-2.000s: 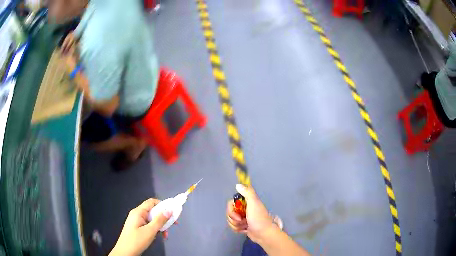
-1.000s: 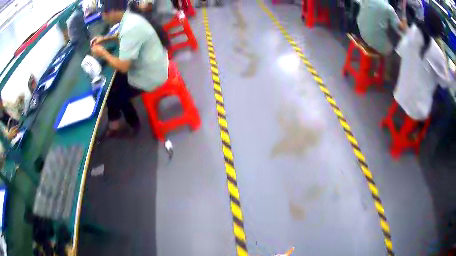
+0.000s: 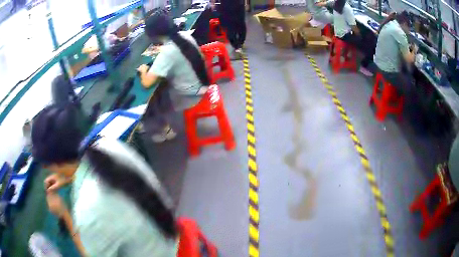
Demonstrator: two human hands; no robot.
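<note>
Neither of my hands is in the picture. Nearest in front, at the lower left, a seated person in a pale green shirt (image 3: 118,206) bends over the green bench (image 3: 43,221) with a hand raised. A red plastic stool (image 3: 194,238) shows beneath this person, cut off by the lower edge. A whitish object (image 3: 43,246), blurred, lies on the bench at the bottom left.
A grey aisle floor (image 3: 282,165) runs ahead between yellow-black tapes (image 3: 250,150). Another seated worker (image 3: 178,65) is ahead on the left, near a blue tray (image 3: 118,123). More workers and red stools (image 3: 387,98) line the right. Open cardboard boxes (image 3: 284,30) stand far ahead.
The view has moved forward along the aisle and lifted. My two hands, seen earlier with a white glue bottle and a small yellow-red stick, have left the picture. Cardboard boxes have appeared ahead.
</note>
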